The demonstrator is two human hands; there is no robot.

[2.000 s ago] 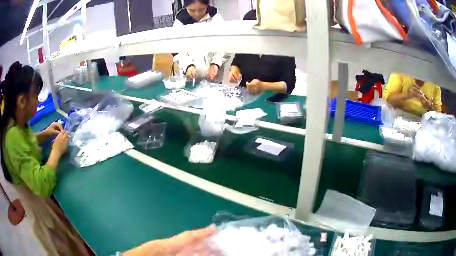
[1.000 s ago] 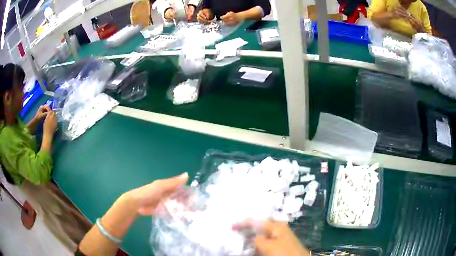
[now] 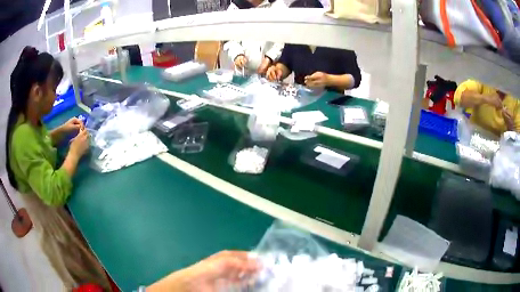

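A clear poly bag (image 3: 293,242) lies at the bottom edge of the view, over a heap of white plastic caps (image 3: 325,275). My left hand (image 3: 219,272) is at the bottom centre, with its fingers at the left side of the bag; the fingertips are blurred against the white caps, and the wrist is cut off below. My right hand is not in view. A clear box of slim white parts (image 3: 420,282) stands right of the caps, cut off by the lower edge.
A metal post (image 3: 393,131) rises behind the caps, beside a translucent sheet (image 3: 414,242). Dark trays (image 3: 463,219) lie behind at right. A person in green (image 3: 43,151) sits at left by a bag and white parts. Other people sit across the bench.
The view has tilted up, so the caps and boxes sit lower in the picture. My right hand has gone out of view. The bag's clear film now stands up behind the caps.
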